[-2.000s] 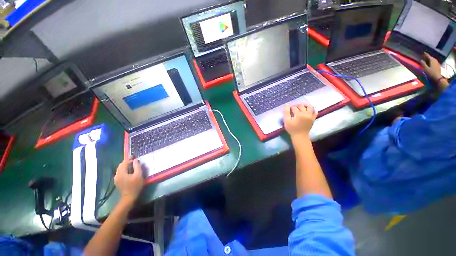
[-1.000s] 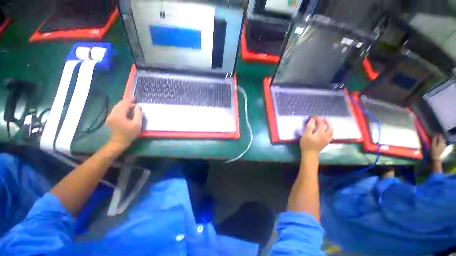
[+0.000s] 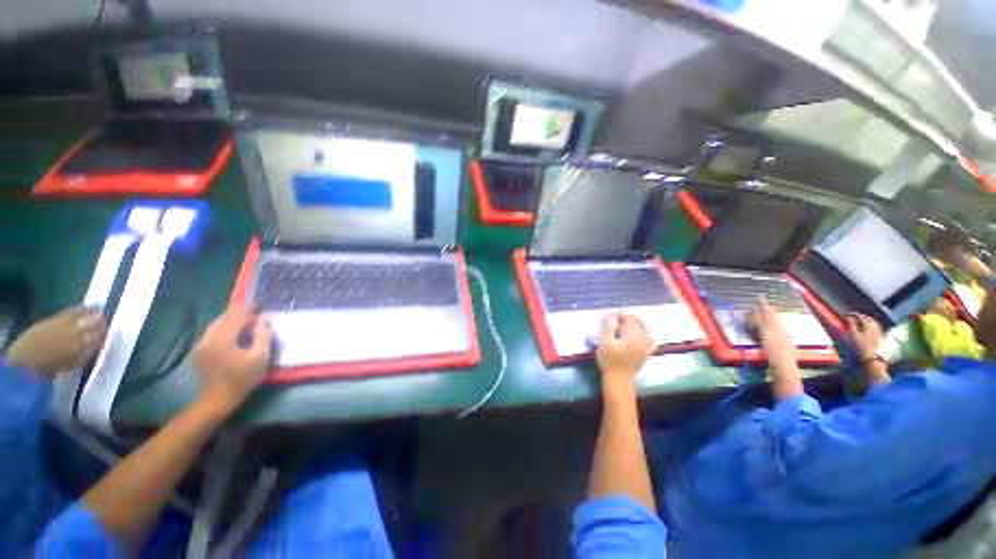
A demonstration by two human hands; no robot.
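Note:
The near laptop [image 3: 355, 317] stands open on a red carrier tray, its screen showing a blue box. My left hand [image 3: 233, 355] rests at its front left corner, thumb and fingers apart; whether it grips the edge is hidden. A second open laptop [image 3: 612, 287], its screen greyish, stands to the right on another red tray. My right hand [image 3: 625, 344] lies on its palm rest near the touchpad, fingers bent, holding nothing visible.
A white cable [image 3: 491, 328] curves between both laptops. White bands [image 3: 137, 306] hang from a blue holder [image 3: 188, 226] at left, beside another person's hand [image 3: 60, 341]. Further laptops stand behind and right. Another person's hand [image 3: 773, 333] touches a laptop [image 3: 754, 300] at right.
The view has shifted. My left hand stays at the near laptop's corner and my right hand on the second laptop. Another person's hand has appeared at left, and one now reaches the third laptop.

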